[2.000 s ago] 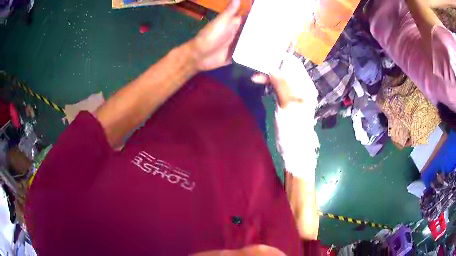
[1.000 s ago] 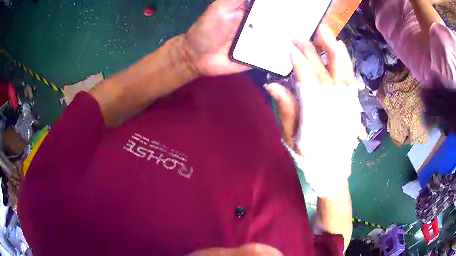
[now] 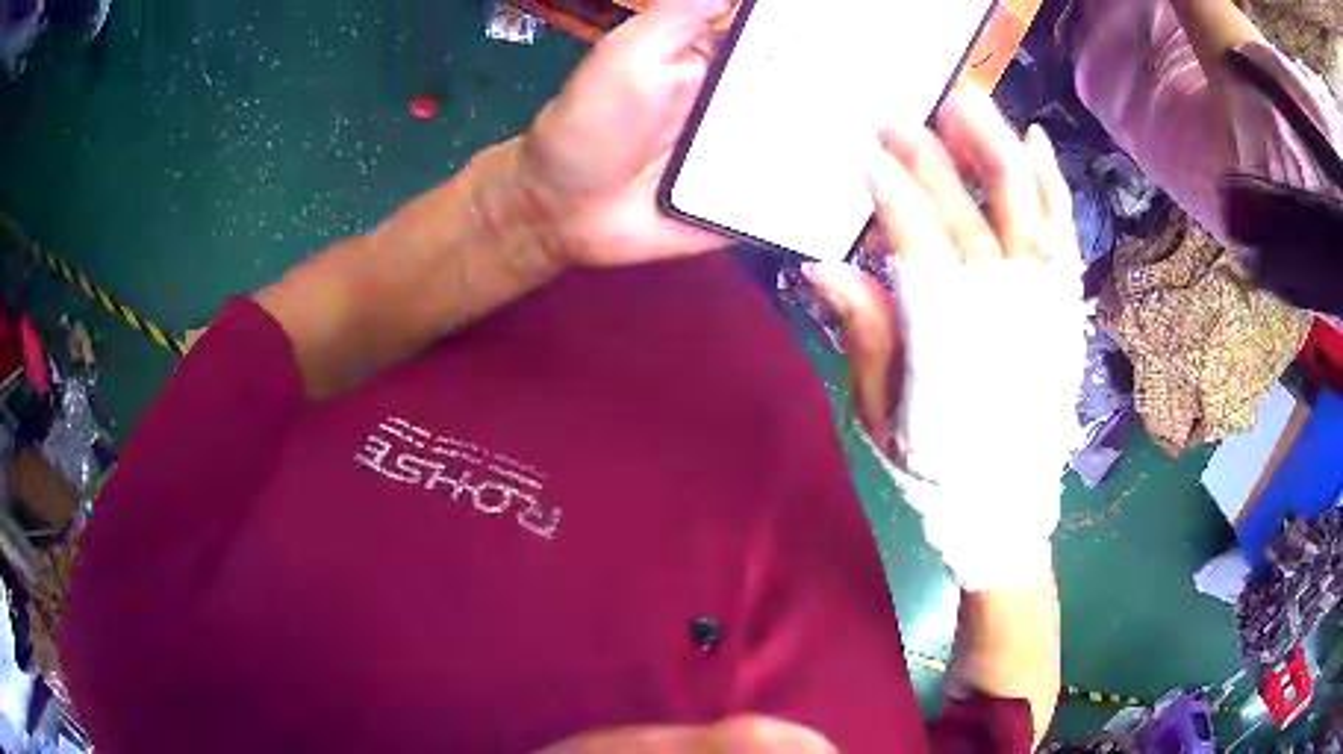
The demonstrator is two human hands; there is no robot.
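A smartphone (image 3: pixel 825 133) with a dark edge and a bright white screen is at the top centre, cut off by the upper edge. My left hand (image 3: pixel 611 155) is bare and holds the phone from its left side, palm up. My right hand (image 3: pixel 987 339) has a white wrap over its palm and wrist, with bare fingers. Its fingers are apart and lie at the phone's lower right edge, with one fingertip over the screen. Whether that fingertip touches the screen cannot be told. The screen's content is washed out.
A person's pink sleeve (image 3: pixel 1156 111) is at the upper right. A tan patterned fabric heap (image 3: pixel 1193 339) lies below it, near dark and purplish cloth. A blue box (image 3: pixel 1296 479) stands at the right. Yellow-and-black tape (image 3: pixel 111 302) crosses the green floor at the left, near a small red object (image 3: pixel 424 108).
The phone first shifted left and down, and its dark edge now shows. My left hand moved slightly left and down. My right hand moved right from under the phone's lower end, and its fingers spread.
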